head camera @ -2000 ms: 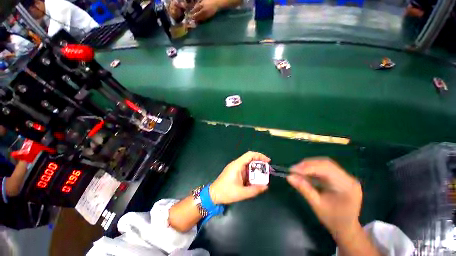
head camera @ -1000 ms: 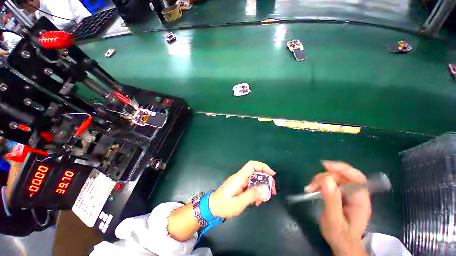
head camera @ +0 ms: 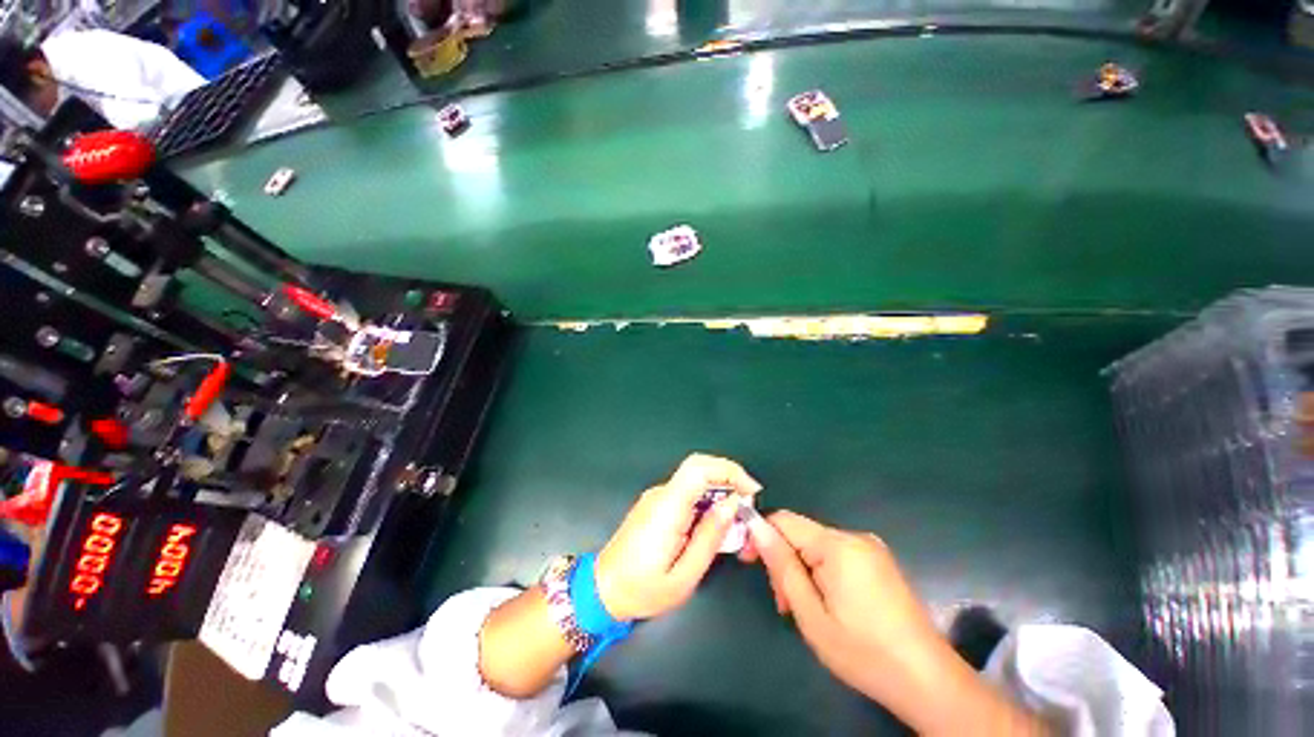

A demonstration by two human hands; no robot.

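My left hand [head camera: 670,544], with a blue wrist strap, holds a small white housing [head camera: 735,534] with dark parts inside between thumb and fingers, above the bench. My right hand [head camera: 836,583] touches the housing's right side with its fingertips. A small pale piece shows at the right fingertips; whether my right hand grips it or only the housing's edge cannot be told. The fingers cover most of the housing. The tool seen earlier in my right hand does not show clearly.
A black fixture [head camera: 360,475] with red handles stands at left, a unit [head camera: 396,350] in its nest. Several units, one a white housing [head camera: 673,245], lie on the green belt [head camera: 922,216]. Stacked clear trays [head camera: 1225,475] stand at right. A person in white [head camera: 115,79] is at upper left.
My right hand has moved left from beside the housing to touch it. The long tool is no longer clearly seen. The view has shifted slightly, and the second red readout has changed.
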